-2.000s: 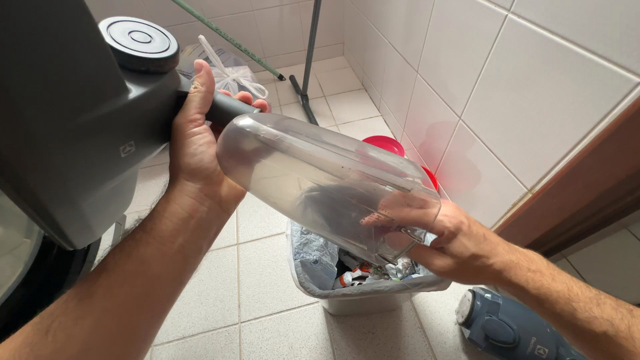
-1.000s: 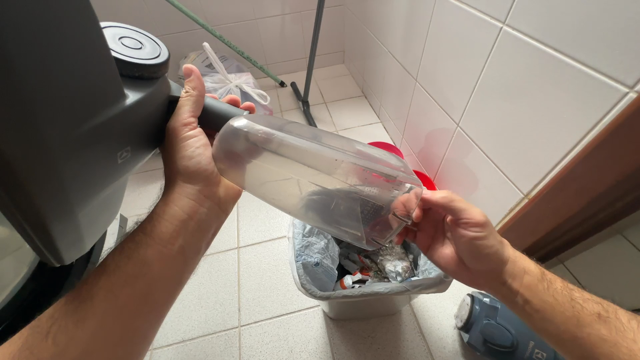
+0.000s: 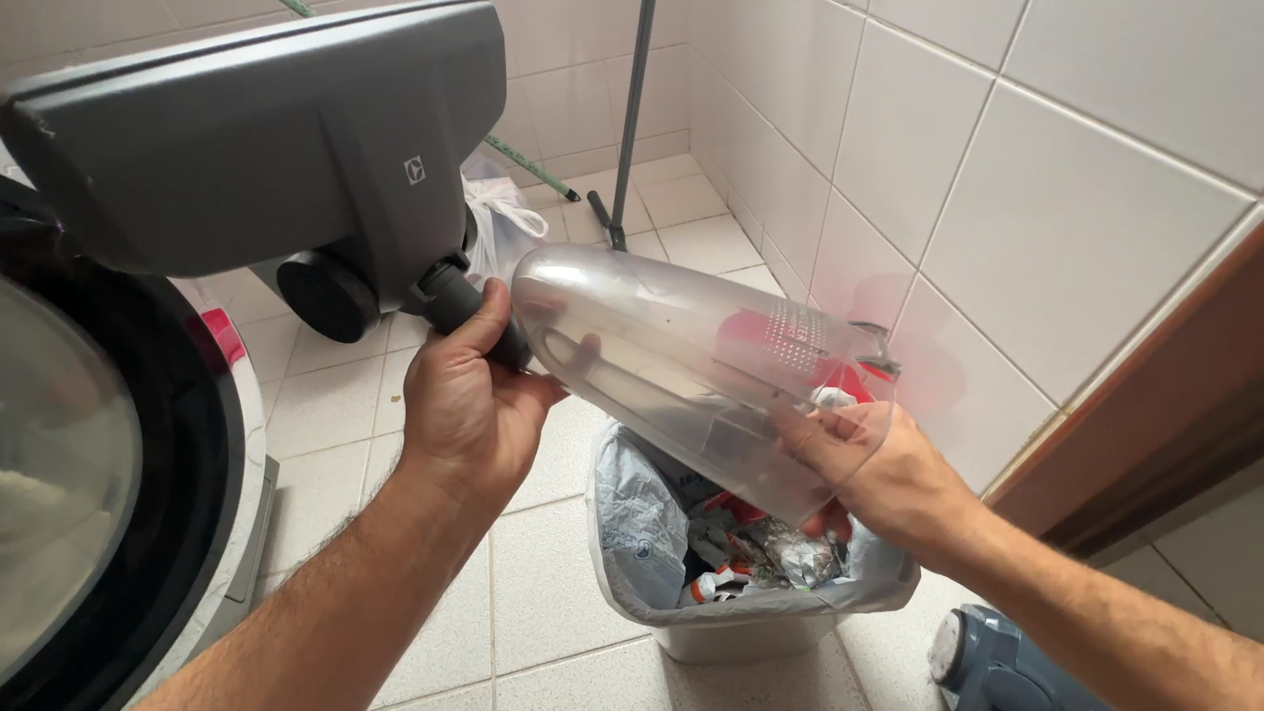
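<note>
My left hand [image 3: 474,395] grips the dark neck joining a grey vacuum cleaner floor head [image 3: 267,128] to a clear plastic dust container [image 3: 681,365]. The container slopes down to the right, its open end over a lined trash bin [image 3: 632,607]. At that end my right hand [image 3: 869,454] holds the container's lower rim, with some fingers seen through the plastic. Below it, crumpled foil and wrappers [image 3: 790,553] lie in the bin.
A front-loading washer door [image 3: 89,434] is at the left. Behind stand a dark pole [image 3: 632,118] and a tied white bag [image 3: 499,212]. A blue-grey vacuum unit [image 3: 1007,662] lies on the floor at lower right. A tiled wall and brown door frame [image 3: 1116,395] border the right.
The floor head has turned and now shows its broad face and a wheel. The container has turned too, and the dark mass seen inside it before no longer shows. My right hand remains at its end.
</note>
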